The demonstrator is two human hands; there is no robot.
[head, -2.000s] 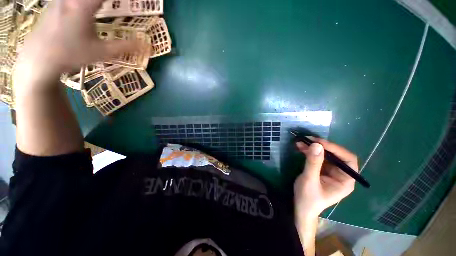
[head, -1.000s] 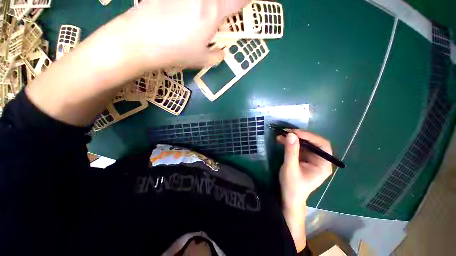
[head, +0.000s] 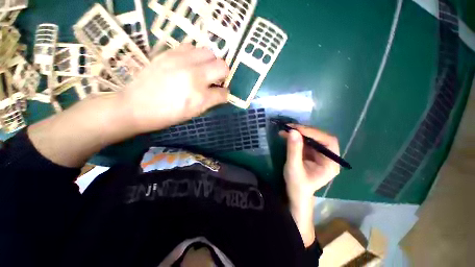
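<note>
A cream front housing (head: 266, 58) lies slanted on the green mat, key holes away from me, its screen window end near the pad sheet. My left hand (head: 179, 86) pinches its left edge by the window; the fingertips partly hide that edge. My right hand (head: 312, 156) holds black tweezers (head: 322, 149), tip pointing left beside the pad sheet's right end. The dark pad sheet (head: 250, 130) lies flat near my shirt, with a shiny emptied strip (head: 291, 101) at its right. No pad can be made out at the tweezer tip.
More cream housings (head: 99, 31) lie overlapping from the far left to beyond my left hand. A second dark pad sheet (head: 429, 122) runs along the right mat edge. A thin pale line (head: 376, 83) crosses the mat. An open cardboard box (head: 346, 247) is below the mat's edge.
My left hand first swept right over the housings, then came closer to the pad sheet, at the slanted housing's edge. Several housings now lie spread across the top. My right hand keeps the tweezers by the sheet.
</note>
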